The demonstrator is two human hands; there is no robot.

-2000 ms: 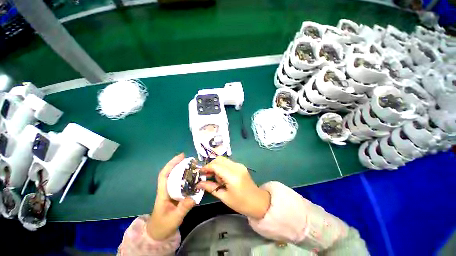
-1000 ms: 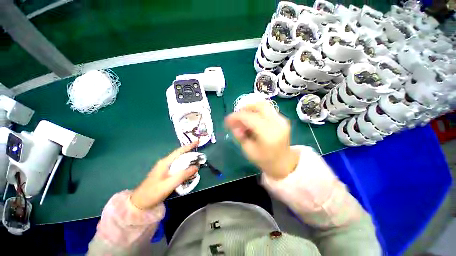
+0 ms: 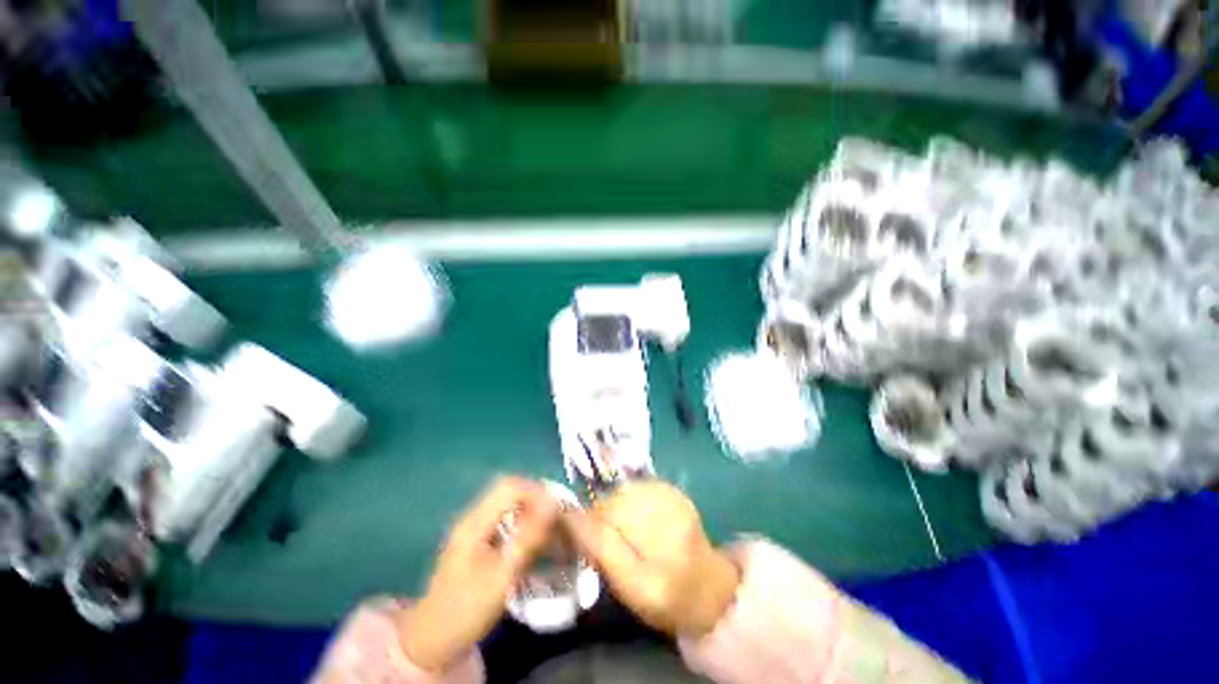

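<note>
The frame is blurred. A white camera body (image 3: 602, 381) lies on the green bench in front of me, its dark lens panel at the far end and wires at its near end. A round white base housing (image 3: 551, 604) is at the near bench edge, just below the camera body. My left hand (image 3: 488, 568) holds the housing from its left side. My right hand (image 3: 655, 555) is at its upper right, fingers bent near the wires; whether it grips anything is hidden by the blur.
Stacked white housings (image 3: 963, 307) fill the right side. Joined camera units (image 3: 227, 428) stand at the left. White strand bundles lie at the left (image 3: 385, 297) and right (image 3: 762, 405) of the camera body. A slanted grey post (image 3: 254, 134) rises behind the bench.
My right hand has come back from right of the housing to beside it. My left hand still has the housing, now held more upright. The view has shifted, so the bench items appear lower and further right.
</note>
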